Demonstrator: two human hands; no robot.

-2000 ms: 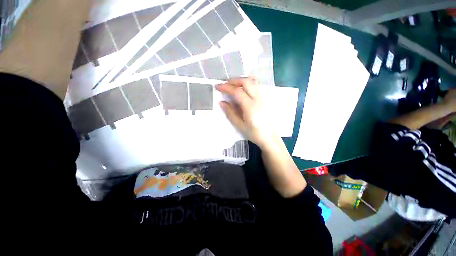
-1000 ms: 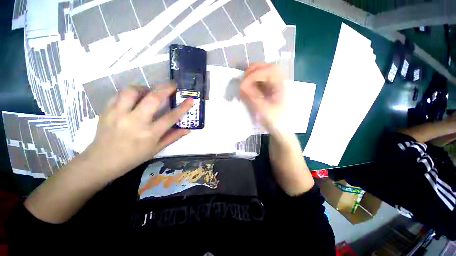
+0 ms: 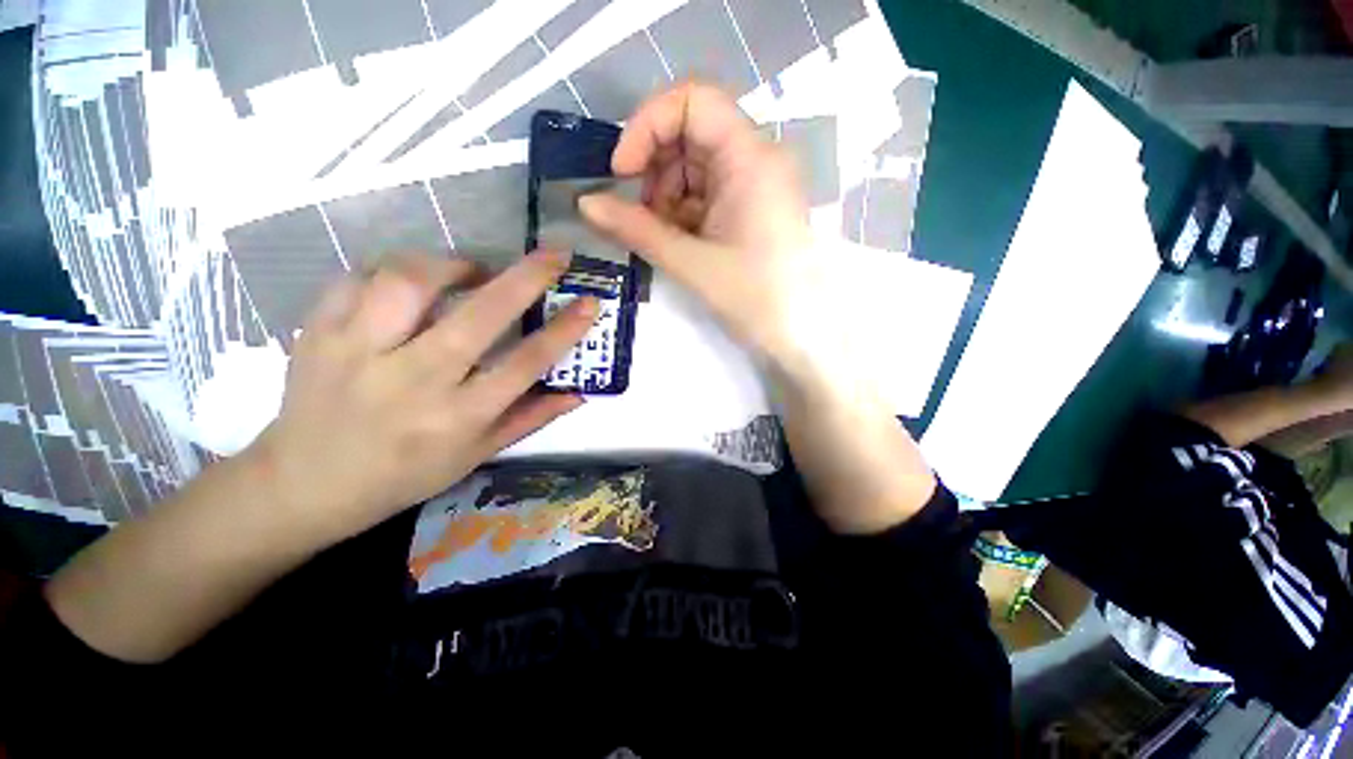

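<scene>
A dark keypad phone [image 3: 611,371] lies upright in view on the piled sticker sheets [image 3: 297,245], its white key area at the lower end. My left hand [image 3: 408,356] lies over its left side, with fingertips on the key area and the yellowish strip above it. A grey sticker [image 3: 571,220] lies over the phone's upper recess. My right hand [image 3: 727,223] is at the phone's upper right, its fingertips at the grey sticker's right edge. Whether the sticker is stuck down cannot be told.
A blank white sheet stack [image 3: 1031,297] lies to the right on the green surface [image 3: 950,45]. More fanned sticker sheets [image 3: 74,415] lie at the left. Small dark phones [image 3: 1220,223] lie at the far right. Another person's arm [image 3: 1284,408] is at the right, above a cardboard box [image 3: 1061,593].
The phone has come onto the sheets under my left hand. My right hand has moved from the sheet's grey rectangles to the phone's upper part, with a grey sticker at its fingertips.
</scene>
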